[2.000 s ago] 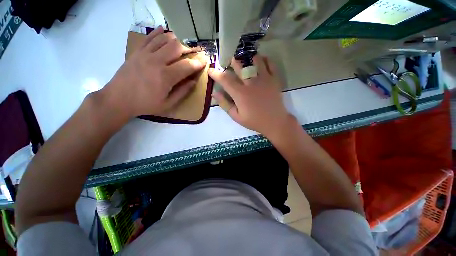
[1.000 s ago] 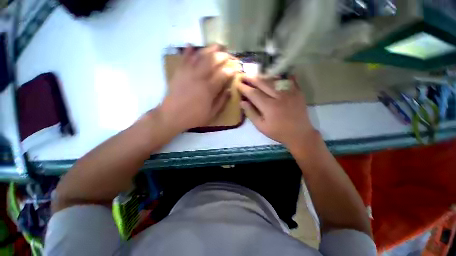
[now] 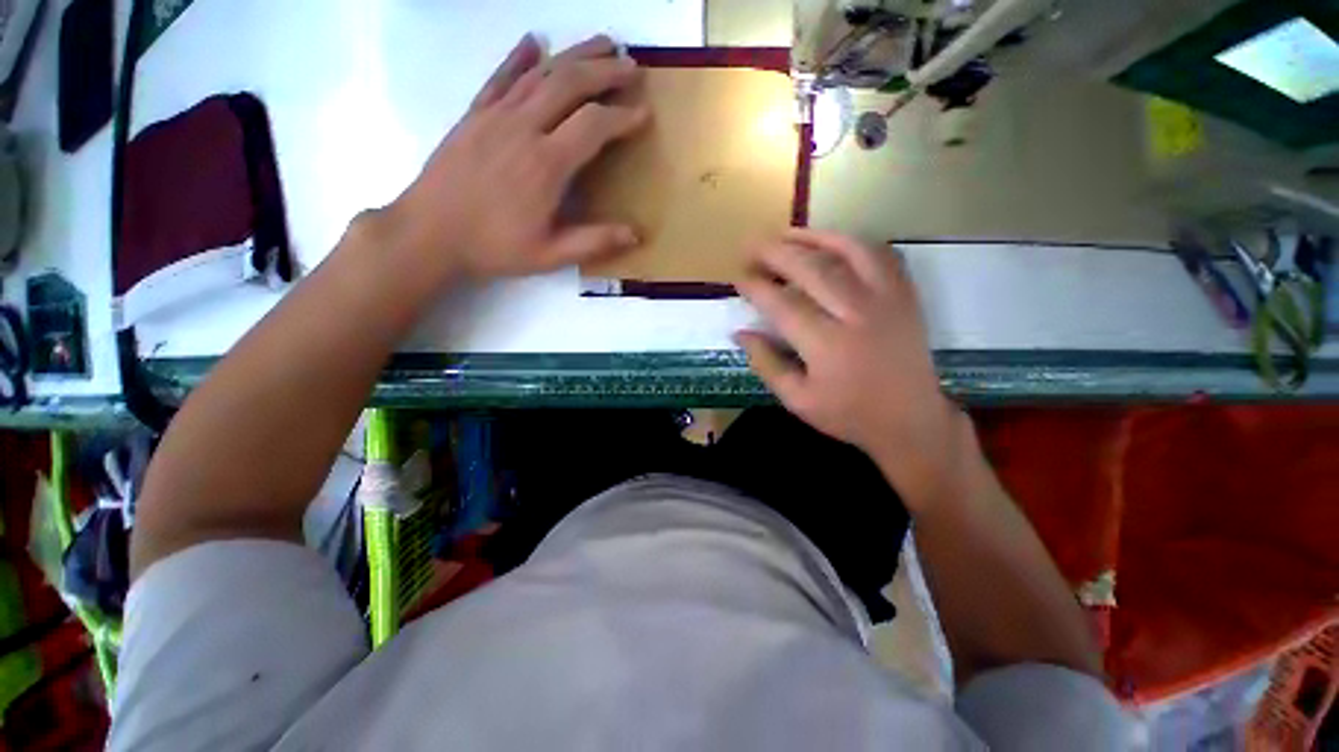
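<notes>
The tan template (image 3: 690, 176) lies flat on a maroon pocket piece (image 3: 802, 184), which shows as a dark border along its top, right and bottom edges. Its right edge lies at the lit needle area of the sewing machine (image 3: 969, 66). My left hand (image 3: 536, 169) rests on the left part of the template with fingers spread. My right hand (image 3: 837, 316), slightly blurred, is at the lower right corner of the template, fingers apart. Whether it presses on the template is unclear.
Another maroon piece with a white band (image 3: 191, 191) lies at the left. Scissors with yellow-green handles (image 3: 1288, 331) and thin tools lie at the right end. The green table edge (image 3: 632, 376) runs in front. Red-orange cloth (image 3: 1197, 544) hangs at right, a lime-green frame (image 3: 382, 514) stands below left.
The template and maroon piece have turned, so a straight side now runs along the needle. My left hand has shifted to the template's left side; my right hand has moved down to its lower right corner.
</notes>
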